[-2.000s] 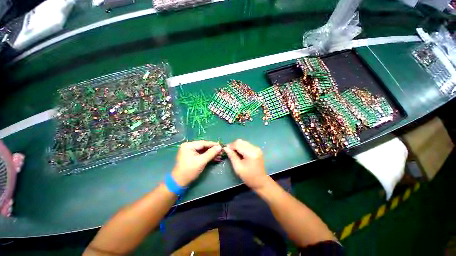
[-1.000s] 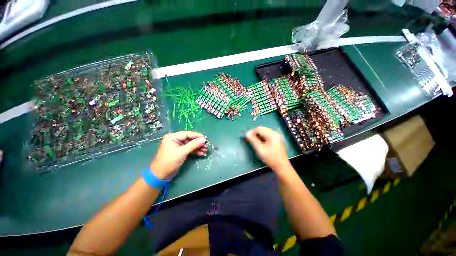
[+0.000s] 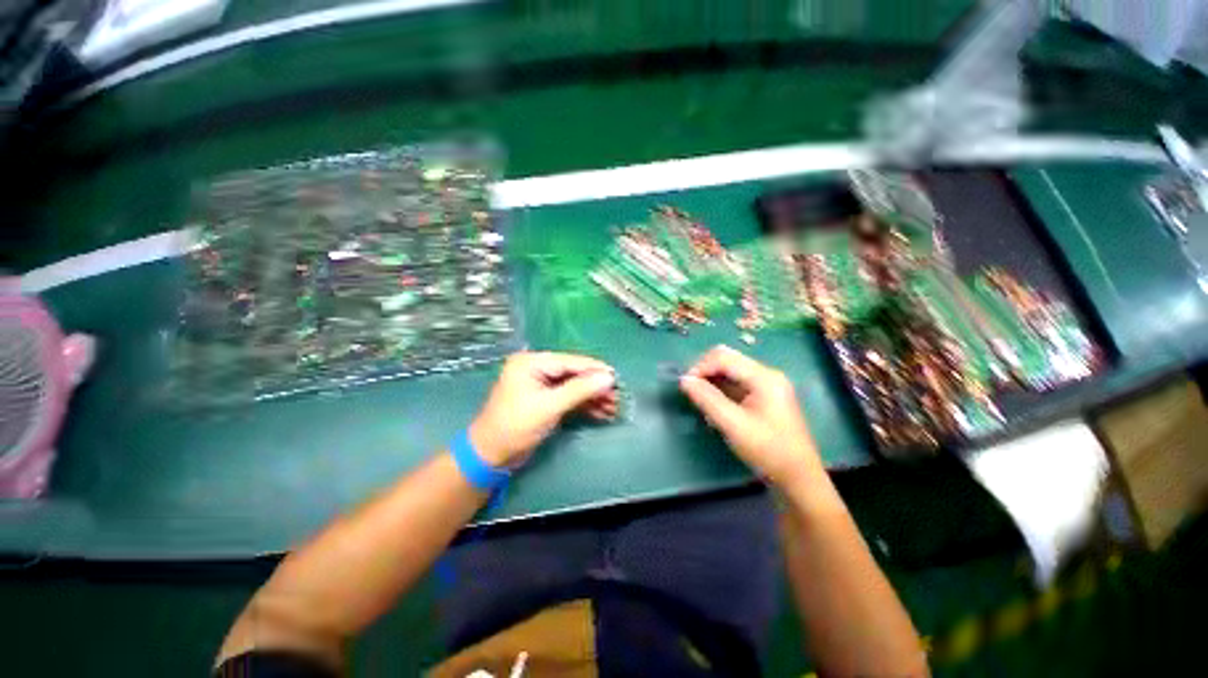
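The picture is blurred. My left hand, with a blue band on the wrist, is over the green mat with thumb and fingers drawn together. My right hand is to its right, apart from it, thumb and index finger close together. A small dark speck shows at its fingertips; whether it is held is unclear. Anything between the left fingertips is too small to tell. PCB panels lie beyond the hands, and more stacked panels lie at right on a black tray.
A clear tray of mixed small boards is at left. Blurred green break-off rails lie beside it. A pink fan stands at far left. Clear plastic is at the back right. The bench's front edge runs below the hands.
The hands were together two seconds ago and are now apart. Since one second ago the view has shifted left, bringing the fan back in, and the right thumb and index finger look more extended.
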